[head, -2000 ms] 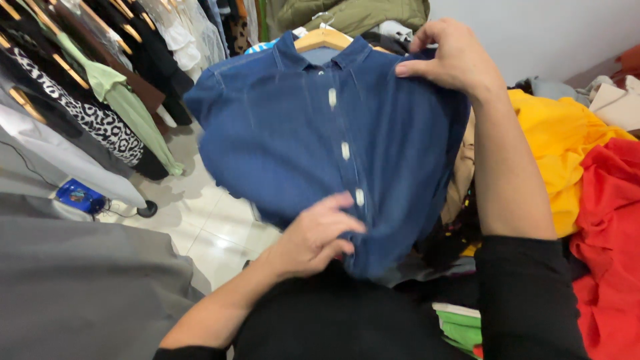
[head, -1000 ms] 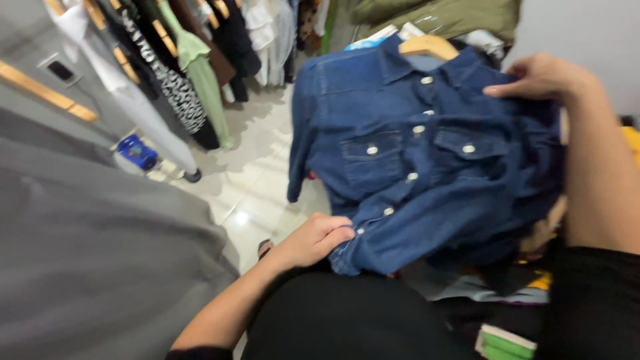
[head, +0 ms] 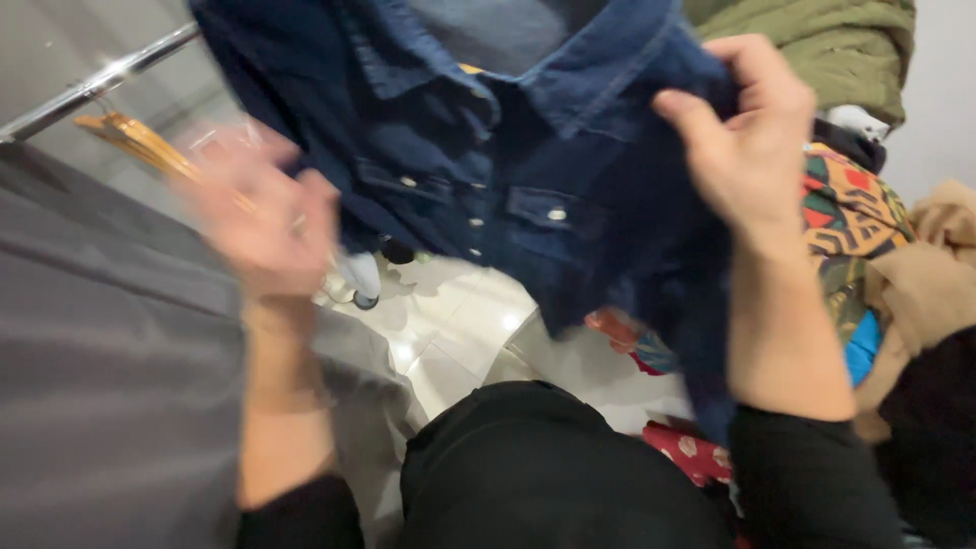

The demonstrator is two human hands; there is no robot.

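Observation:
A dark blue denim shirt (head: 488,152) with pale buttons and two chest pockets hangs in front of me. My right hand (head: 747,130) grips its shoulder beside the collar, thumb on the front. A small bit of the wooden hanger (head: 470,69) shows inside the collar; the rest is hidden by the cloth. My left hand (head: 259,198), badly blurred, is raised near the shirt's other side, with its fingers curled. Whether it touches the shirt or holds anything cannot be told.
Wooden hangers (head: 141,145) hang on a metal rail (head: 99,80) at the upper left, above a grey curtain (head: 114,366). An olive padded garment (head: 831,53), patterned cloth (head: 858,202) and tan cloth (head: 923,297) are piled at the right. Red floral cloth (head: 686,451) lies lower down.
My left hand has let go of the shirt's lower front edge and moved up toward its shoulder side. My right hand stays at the other shoulder. The view has turned and the shirt is closer.

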